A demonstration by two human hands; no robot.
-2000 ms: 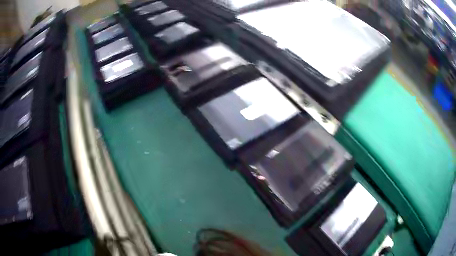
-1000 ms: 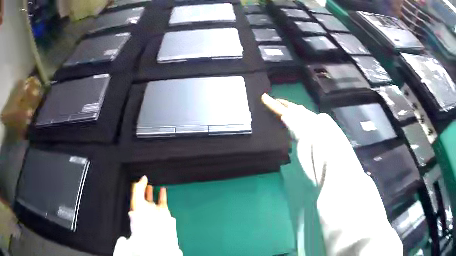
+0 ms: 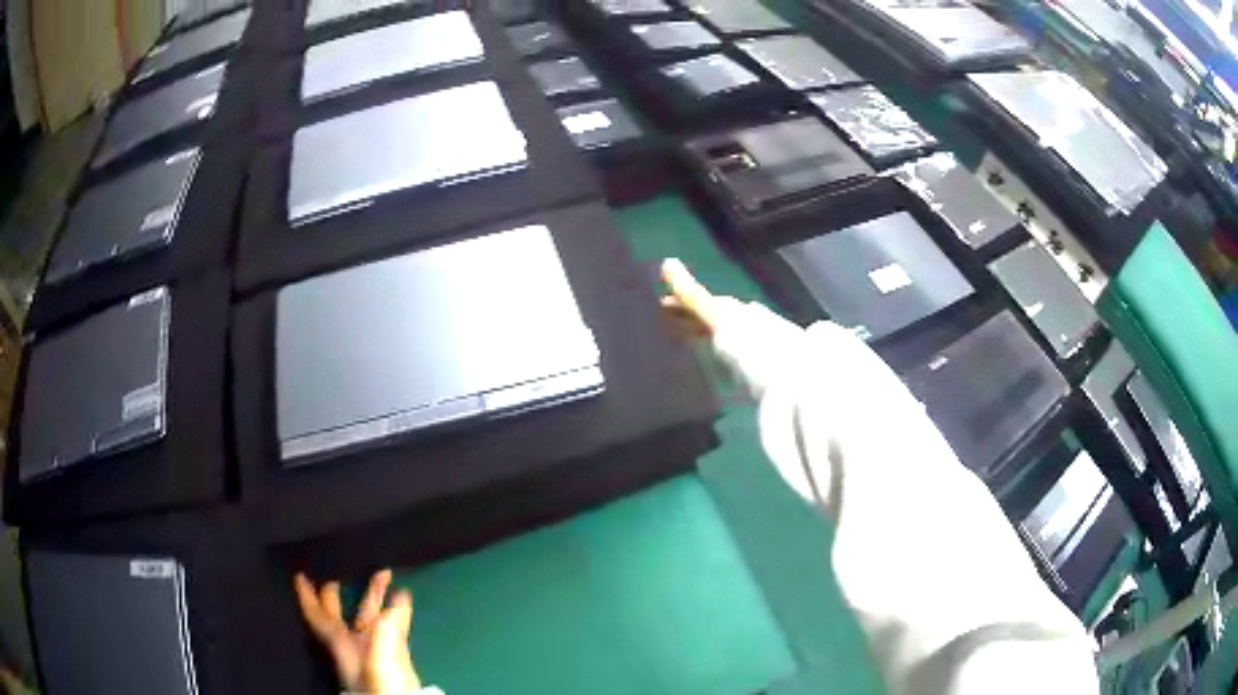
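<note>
A silver-grey flat unit (image 3: 437, 340) lies in a black foam tray (image 3: 652, 407) in front of me. The tray looks stacked on others. My right hand (image 3: 688, 302) is at the tray's right edge, fingertips on or close to the foam; contact is unclear. My left hand (image 3: 364, 627) is near the tray's front left corner, fingers spread, palm up, holding nothing that shows. Its wrist is cut off by the bottom edge.
More foam trays with silver units (image 3: 405, 143) stand behind. Dark units (image 3: 102, 380) lie in trays on the left. Several dark panels (image 3: 876, 272) lie on the right, beyond a strip of green mat (image 3: 597, 584). A raised green surface (image 3: 1168, 326) is at the far right.
The view has turned and moved closer, so the front tray appears larger and tilted. Both hands stay near the same corners of the tray. The left hand's fingers are more spread.
</note>
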